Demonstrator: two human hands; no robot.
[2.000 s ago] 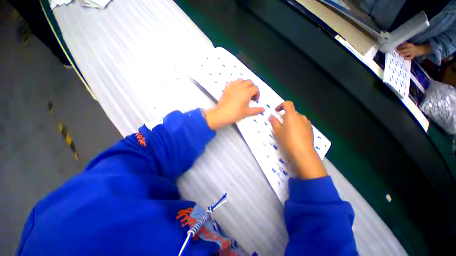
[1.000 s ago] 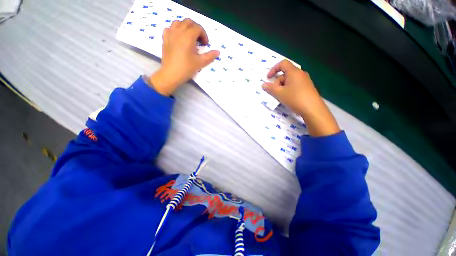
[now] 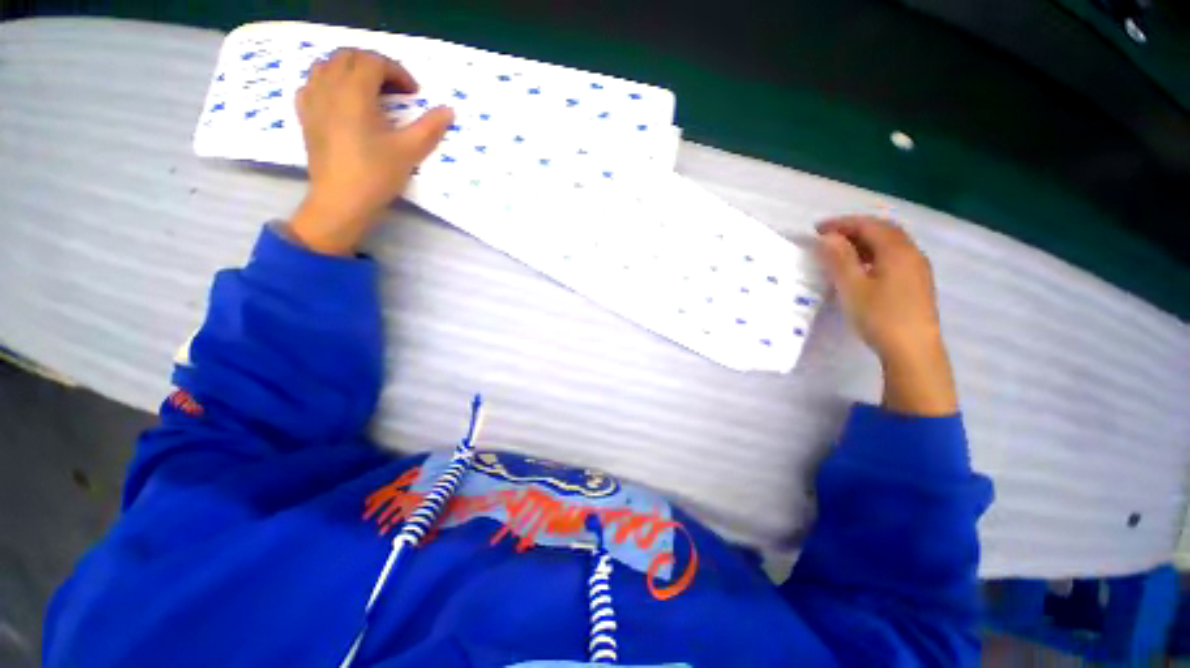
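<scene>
Two white adhesive sheets with small blue marks overlap on the bench. The upper-left sheet [image 3: 522, 111] has rounded corners; the other sheet [image 3: 705, 281] slants down to the right from beneath or beside it. Which lies on top is unclear. My left hand [image 3: 359, 144] rests on the left part of the upper-left sheet, thumb and fingers apart. My right hand [image 3: 887, 287] is at the right end of the slanting sheet, its fingertips bent close to the corner. The hand is slightly blurred, and whether it grips the edge cannot be seen.
The bench [image 3: 548, 365] has a white-grey ribbed cover. A dark green conveyor belt [image 3: 783, 144] runs along its far side, with a small white fleck [image 3: 900, 140] on it. A blue structure [image 3: 1096, 620] shows below the bench at the lower right.
The view has turned, so the sheets lie more crosswise. The two sheets now fan apart at an angle. My right hand has moved outward to the slanting sheet's right end; my left hand stays on the left part.
</scene>
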